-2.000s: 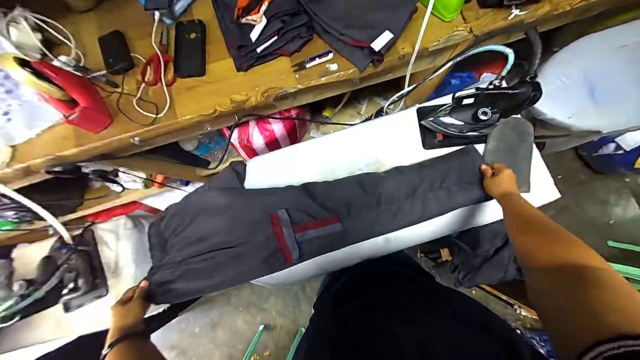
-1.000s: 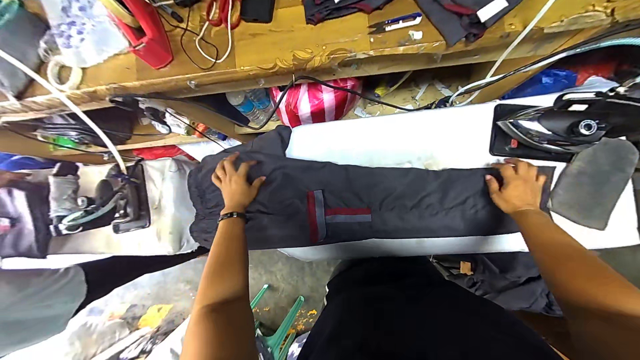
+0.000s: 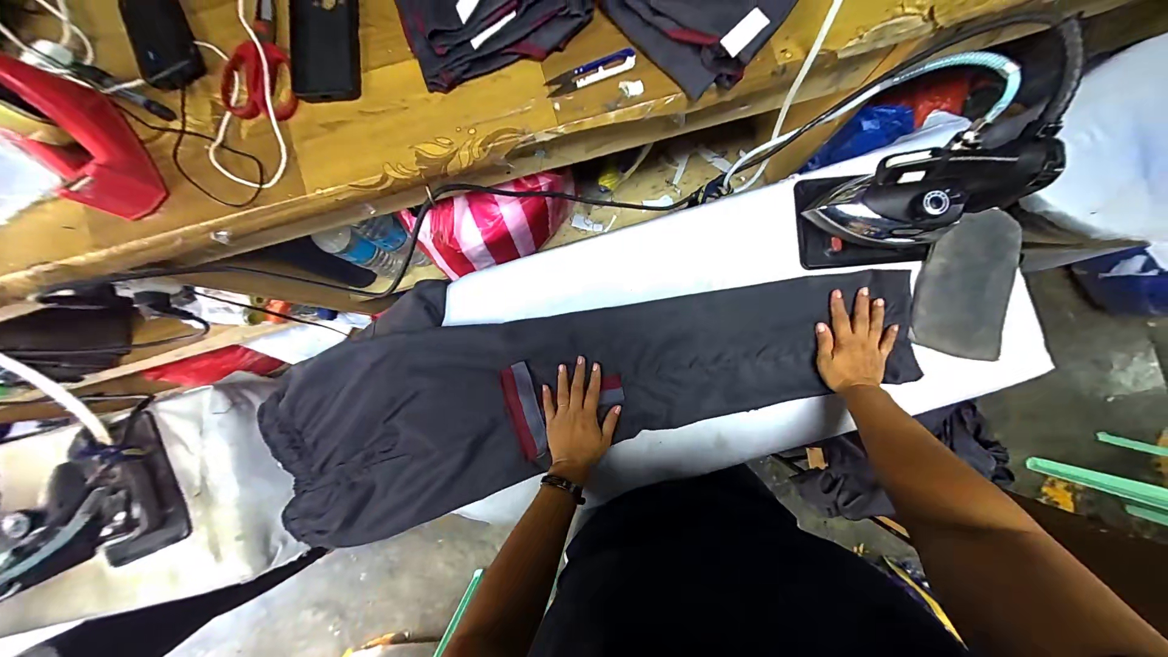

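Dark grey trousers point(image 3: 401, 392) with an elastic waist and red-and-grey pocket trim lie lengthwise on a white padded ironing board point(image 3: 730, 246). My left hand point(image 3: 577, 424) rests flat on the leg, over the trim, fingers apart. Near the hem, my right hand point(image 3: 855, 345) presses flat on the fabric, fingers spread. Just beyond the hem lies a grey flat pad point(image 3: 969, 283). A steam iron point(image 3: 912, 196) sits on its black rest point(image 3: 812, 246) at the board's far right, above the hem.
Along the far side runs a wooden table point(image 3: 365, 137) with folded dark garments point(image 3: 493, 36), thread snips point(image 3: 593, 71), red-handled scissors point(image 3: 258, 82) and a red tape dispenser point(image 3: 100, 146). A second iron point(image 3: 64, 511) stands at left. Iron cords and a hose point(image 3: 958, 62) hang behind the board.
My left hand has moved right along the trousers, from near the waist to the pocket trim. Two seconds ago it held the waist end, and my right hand held the hem end.
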